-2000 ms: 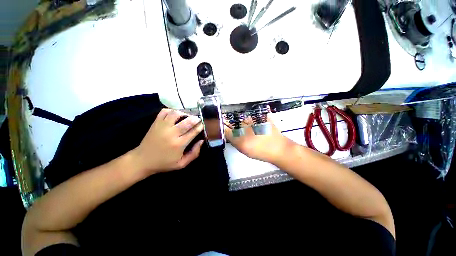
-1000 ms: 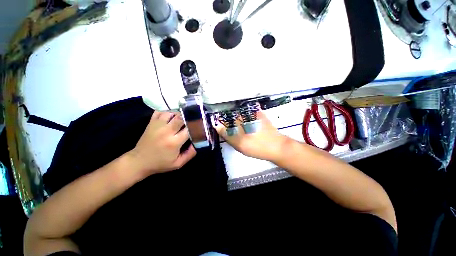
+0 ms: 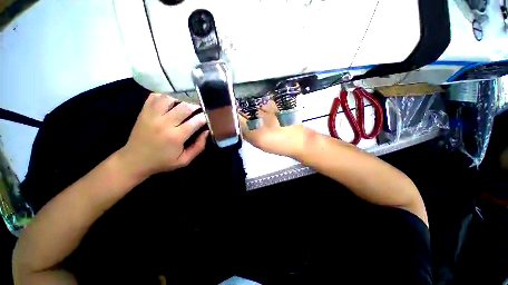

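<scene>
Black garment cloth point(image 3: 83, 131) spreads over the table's left part and down towards my lap. My left hand point(image 3: 170, 133) lies on it, fingers bent and thumb below, holding the cloth beside the needle guard; its fingertips are partly hidden. The shiny guard point(image 3: 223, 117) with a brownish reflection hangs from the white sewing machine head point(image 3: 278, 39) and hides the needle area. My right hand point(image 3: 273, 133) is just right of the guard, behind the metal tension knobs point(image 3: 287, 106). Its fingertips are hidden, so its grip cannot be told.
Red-handled scissors point(image 3: 356, 116) lie right of my right hand. A clear plastic packet point(image 3: 415, 119) is beside them, and more clear plastic wrap point(image 3: 476, 119) is at the table's right corner. A black band point(image 3: 434, 33) crosses the machine arm. A narrow black strip point(image 3: 19, 117) lies at the left.
The camera view has moved closer and shifted, so the machine head sits higher and larger. Both hands stay beside the guard, with little visible change in their pose or in the cloth.
</scene>
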